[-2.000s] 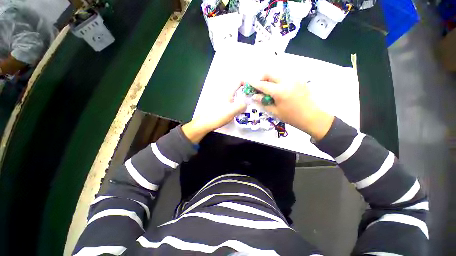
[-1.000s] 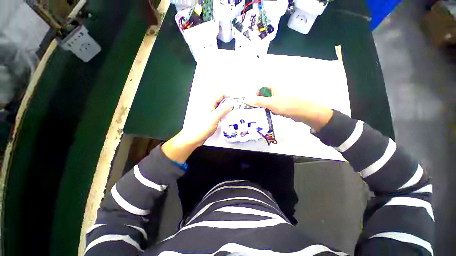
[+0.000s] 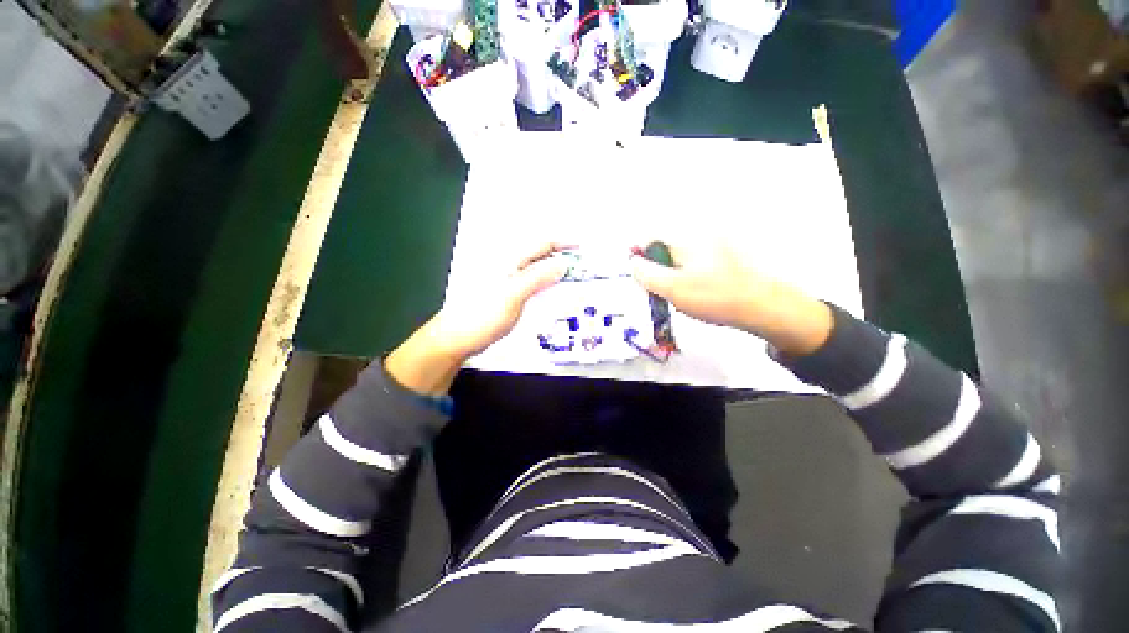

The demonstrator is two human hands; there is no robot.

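Observation:
A white plastic housing (image 3: 594,324) with dark spots inside lies on the white work sheet (image 3: 644,186). A narrow greenish circuit board (image 3: 575,267) shows at its far edge, by my left fingertips. My left hand (image 3: 489,303) grips the housing's far left side. My right hand (image 3: 731,287) is at the far right corner, curled around a green screwdriver handle (image 3: 659,255); its shaft cannot be made out. A dark component with red wires (image 3: 665,336) hangs at the housing's right side. Glare hides what the fingertips touch.
Several part-assembled white housings (image 3: 477,105) with boards and coloured wires stand beyond the sheet. Another white unit (image 3: 198,97) is on the green conveyor (image 3: 161,272) at the left, behind its pale edging (image 3: 295,235). A blue bin (image 3: 920,27) is at the far right.
My hands have drawn apart to the housing's two far corners, uncovering more of it. The green handle has shifted within my right hand. The camera view has also shifted.

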